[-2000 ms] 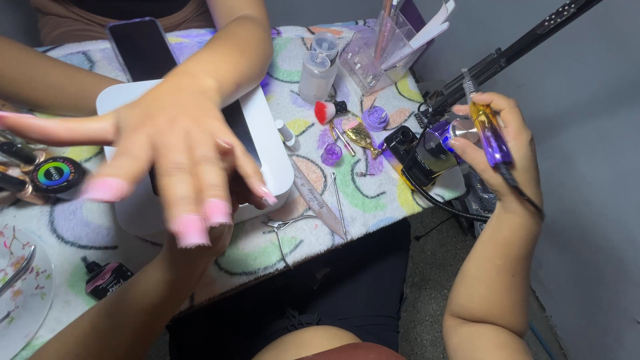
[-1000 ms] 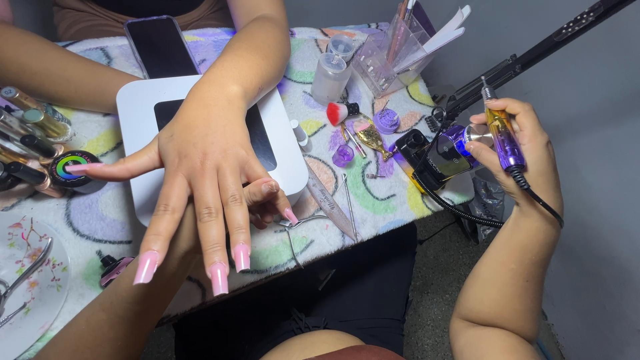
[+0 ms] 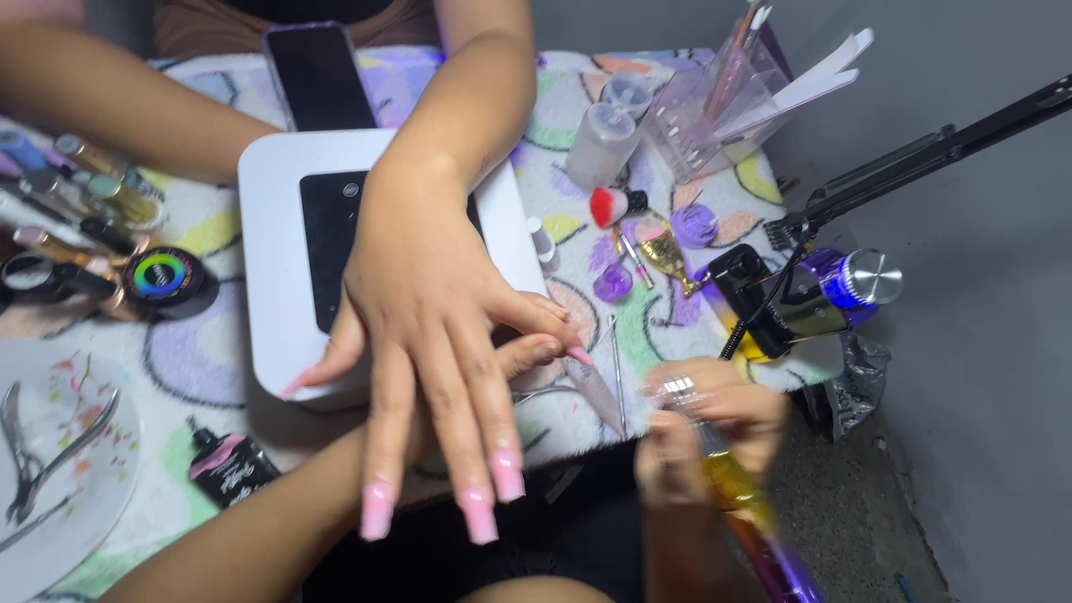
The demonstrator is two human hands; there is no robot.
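My left hand (image 3: 528, 352) lies mostly hidden under another person's hand (image 3: 427, 268); its visible fingers grip that hand at a finger on the right side. The person's fingers are spread, with long pink nails. Their forearm crosses a white nail lamp (image 3: 272, 251). At the lower right my right hand (image 3: 720, 419), blurred, is closed around an electric nail drill handpiece (image 3: 745, 502) with a yellow-to-purple body. The drill's control unit (image 3: 804, 301), with a silver knob, stands beyond my right hand at the table's right edge.
Left are polish bottles (image 3: 126, 201), a black jar (image 3: 163, 280), a black tube (image 3: 230, 469) and nippers on a plate (image 3: 117, 502). A phone (image 3: 322, 75) lies behind the lamp. A red brush (image 3: 615, 205), clear bottles (image 3: 601, 142), a nail file (image 3: 599, 394) and a lamp arm (image 3: 938, 159) are right.
My right hand has moved with the drill from beside the control unit down and left, nearer the person's hand. The control unit's knob is now uncovered. My left hand still holds the person's hand.
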